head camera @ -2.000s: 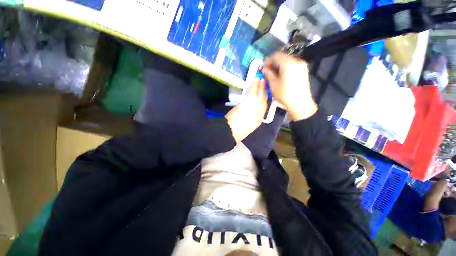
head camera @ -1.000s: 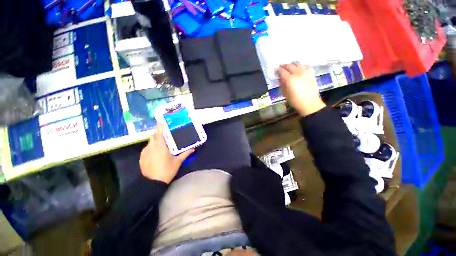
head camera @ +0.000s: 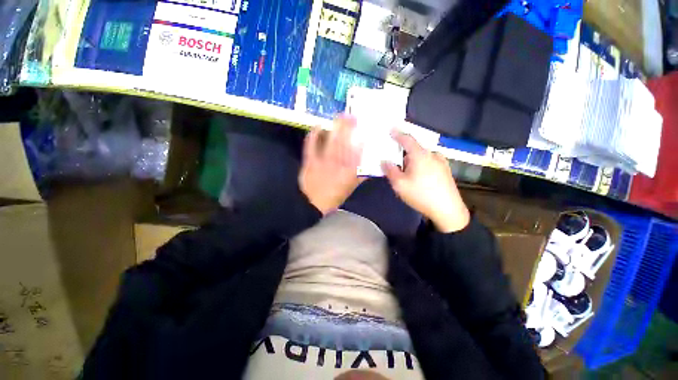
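Observation:
A white plate (head camera: 378,122) lies at the bench's front edge, flat side up, partly over the lap. My left hand (head camera: 331,165) is on its left side, blurred, fingers along the edge. My right hand (head camera: 427,179) holds its right side between thumb and forefinger. What is under the plate is hidden. A long black tool (head camera: 457,33) reaches from the top toward a metal fixture (head camera: 401,44) just behind the plate.
Black square panels (head camera: 483,89) lie right of the fixture, then a stack of white plates (head camera: 602,122) and a red bin (head camera: 662,174). Blue packs (head camera: 557,22) are behind. A carton with white lamp units (head camera: 569,274) and a blue crate (head camera: 632,289) stand below right.
My right hand has left the white stack and come to the front centre. Both hands now meet at a unit showing a plain white face; the blue and black inside no longer shows.

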